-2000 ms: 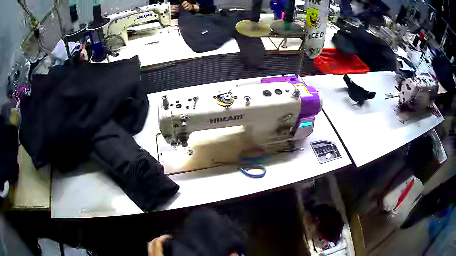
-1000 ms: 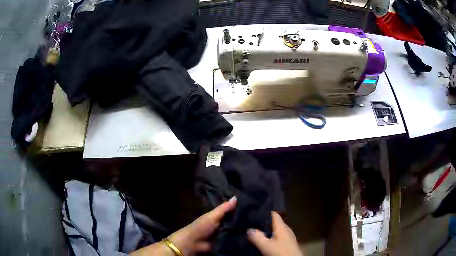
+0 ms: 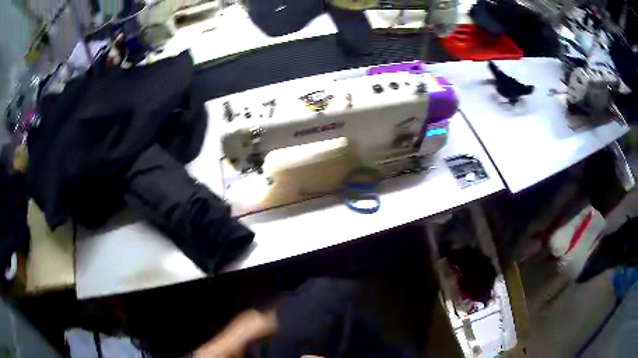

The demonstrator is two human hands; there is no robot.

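Note:
A black garment piece (image 3: 318, 318) is at the bottom centre, below the table's front edge, blurred and cut off by the picture's edge. My left hand (image 3: 241, 334) is at its left side, blurred, with the fingers on or behind the cloth. My right hand is not clearly visible. The black garment pile (image 3: 112, 133) lies on the table left of the sewing machine, with one tube-like leg or sleeve (image 3: 189, 210) reaching toward the front edge. No label shows on the held cloth.
The white sewing machine (image 3: 336, 129) with a purple end stands on the white table (image 3: 140, 269). Blue-handled scissors (image 3: 362, 203) lie at its base. A small black scrap (image 3: 509, 85) and a red basket (image 3: 481, 43) are at right. An open drawer (image 3: 483, 308) is below.
The view has swung, so the machine and pile sit further left and lower than one second ago. The held cloth is lower in the picture, its label is gone from sight, and my right hand no longer shows clearly.

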